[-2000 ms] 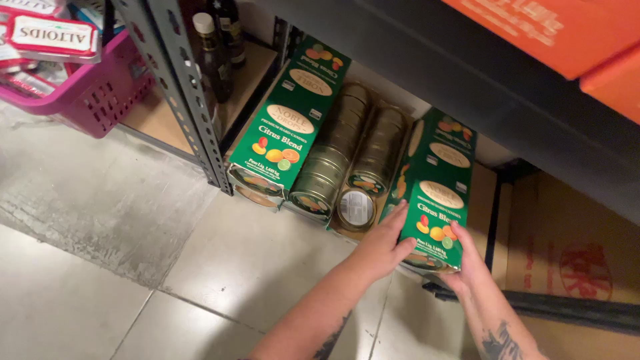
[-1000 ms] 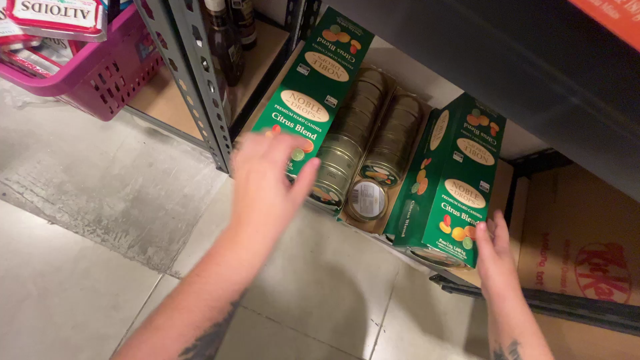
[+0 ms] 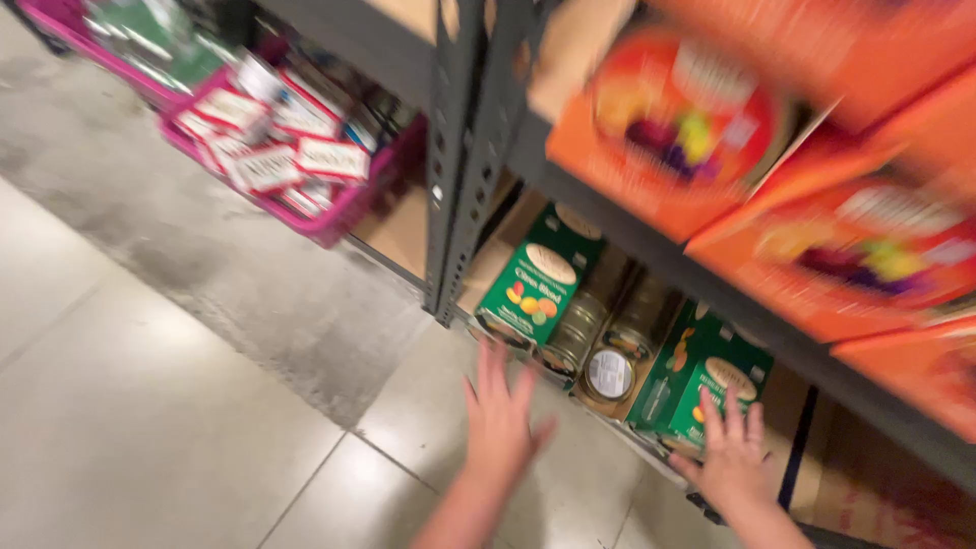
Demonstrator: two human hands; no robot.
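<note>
My left hand (image 3: 499, 419), fingers spread and holding nothing, is just in front of the left green candy carton (image 3: 540, 278) on the bottom shelf. My right hand (image 3: 728, 457) is spread over the front of the right green candy carton (image 3: 720, 374); whether it touches cannot be told. Between the cartons lie rows of round metal tins (image 3: 583, 328) on their sides. One tin (image 3: 610, 374), its pale labelled face turned up, sits at the front edge of the open cardboard tray. The picture is partly blurred.
A perforated dark metal shelf post (image 3: 457, 175) stands left of the cartons. Beyond it a magenta basket (image 3: 328, 229) holds Altoids tins. Orange boxes (image 3: 640, 183) fill the shelf above, whose dark beam (image 3: 801, 358) overhangs the tins. A brown cardboard box (image 3: 869, 473) is at lower right.
Two seconds ago both hands were on the right green carton; the left hand then moved to the left carton, and is now in front of it. The view has swung widely, showing more orange boxes.
</note>
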